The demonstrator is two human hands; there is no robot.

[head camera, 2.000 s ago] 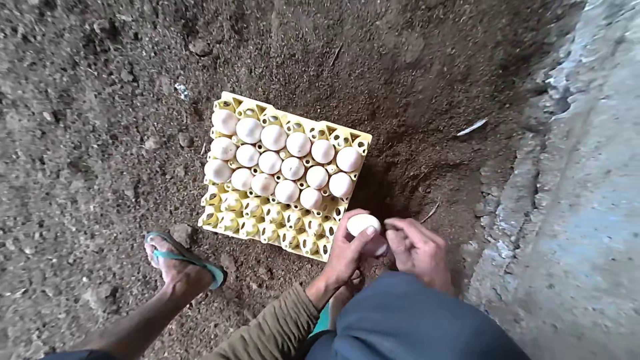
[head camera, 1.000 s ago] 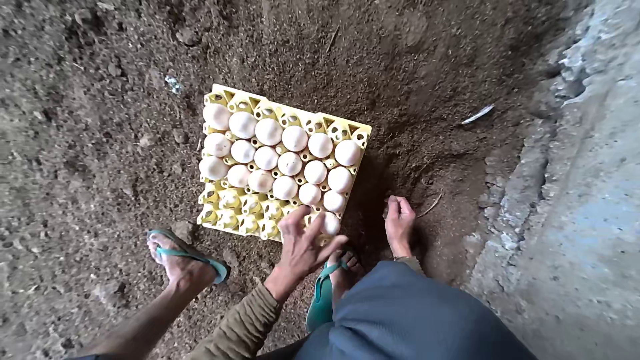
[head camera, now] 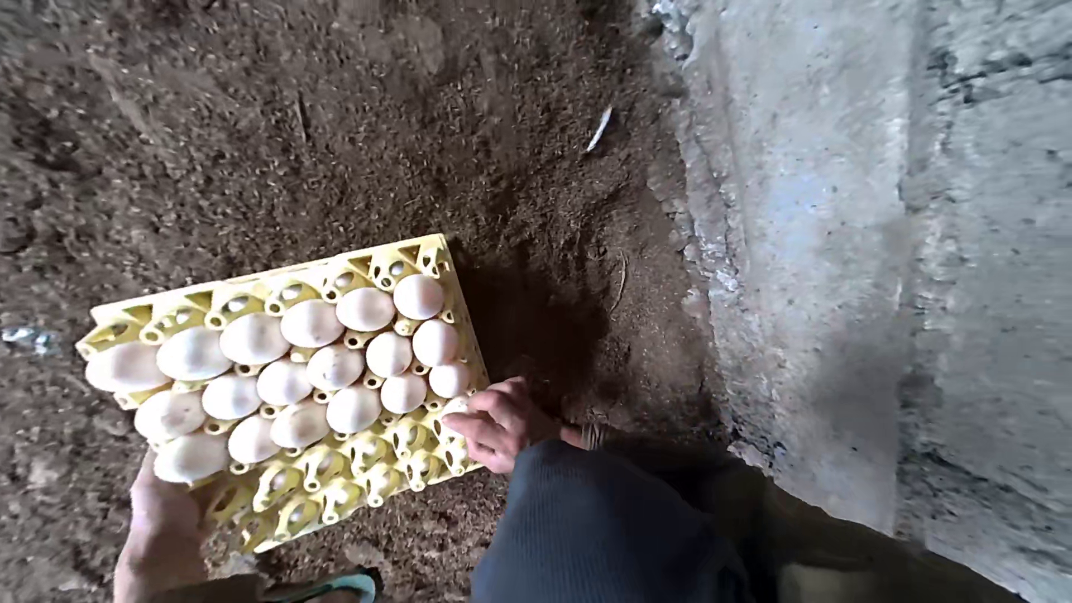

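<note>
A yellow plastic egg tray (head camera: 381, 260) holds several rows of white eggs (head camera: 333, 367), with open cups along its near side. It appears tilted and close to the camera. At its lower left corner my left hand (head camera: 163, 523) grips the edge, its fingers hidden under the tray. My right hand (head camera: 502, 423) holds the tray's right edge near the lower corner, beside an egg (head camera: 456, 408) that its fingers partly cover.
Brown, loose soil (head camera: 502, 167) surrounds the tray. A rough concrete ledge (head camera: 821, 251) runs down the right side. A white feather-like scrap (head camera: 600, 129) lies on the soil. A green sandal (head camera: 356, 584) shows at the bottom edge.
My left hand has moved from the egg at the tray's lower right corner to its left side. My right hand has come to the tray's right edge. The tray has turned and the view has shifted.
</note>
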